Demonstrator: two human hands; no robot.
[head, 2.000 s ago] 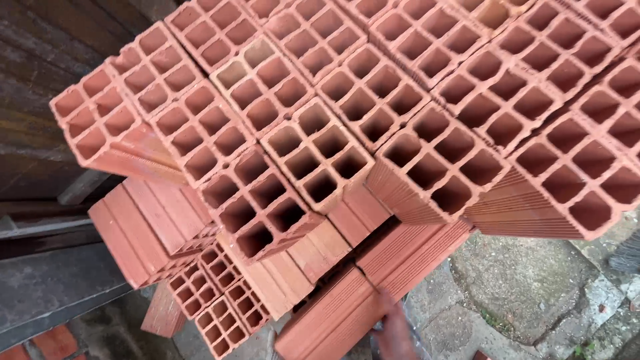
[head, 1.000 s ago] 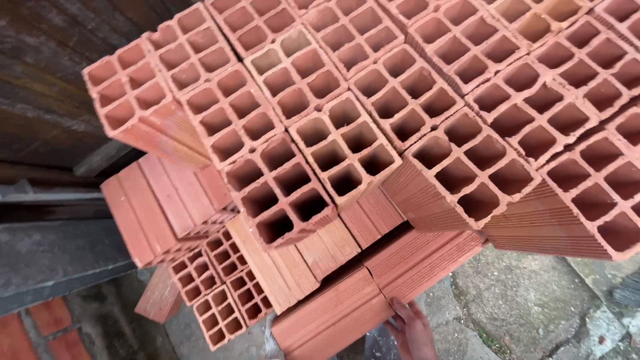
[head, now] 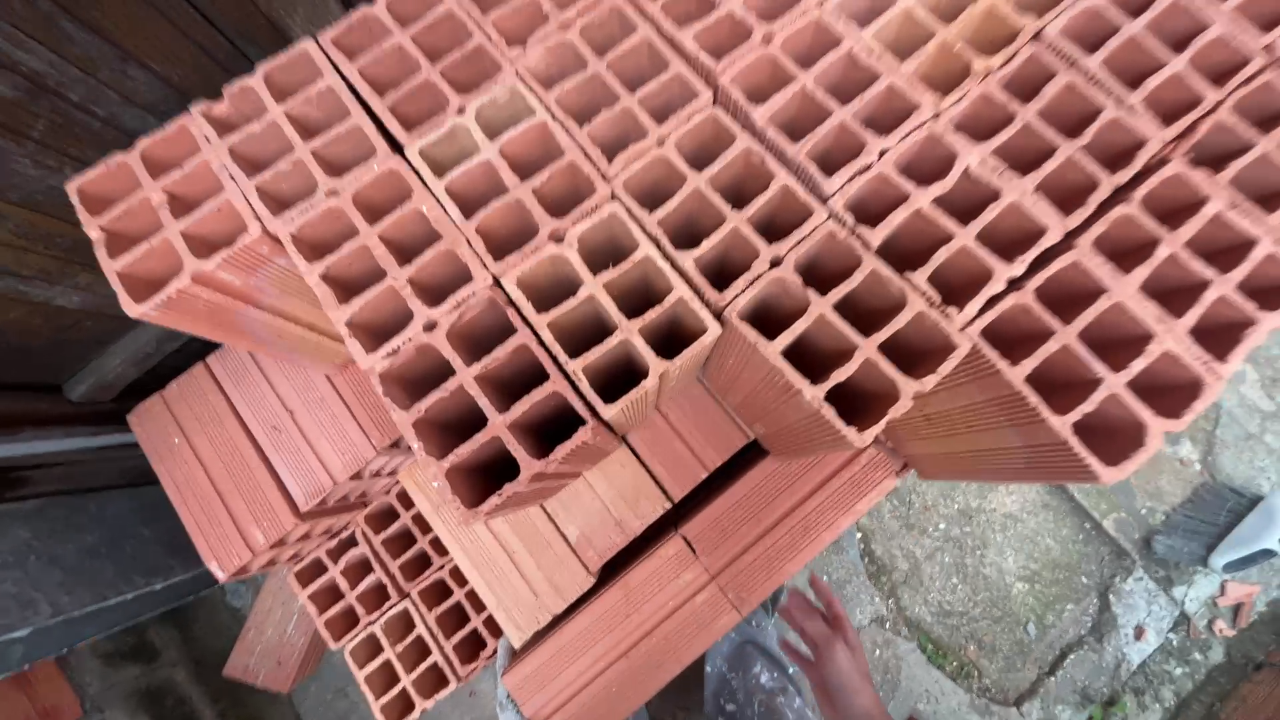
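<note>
Upright hollow clay bricks (head: pixel 640 290), their open cells facing up, stand close together in a large stack. Below their near edge lie several bricks on their sides, among them a long ribbed clay brick (head: pixel 620 630) at the bottom and another ribbed brick (head: pixel 790 510) end to end with it. My right hand (head: pixel 830 650) is just below and right of these two, fingers spread, holding nothing and seemingly apart from the bricks. My left hand is out of view.
A dark wooden plank wall (head: pixel 90 80) stands at the left. More bricks lie stacked sideways (head: pixel 260 440) at the lower left. Cracked stone paving (head: pixel 990 590) is at the right, with a brush (head: pixel 1215 530) and broken brick pieces (head: pixel 1238 600) on it.
My right hand was at the edge of the lower ribbed bricks in the earlier frames; it has come away from them, with its fingers spread. The bricks show no plain change.
</note>
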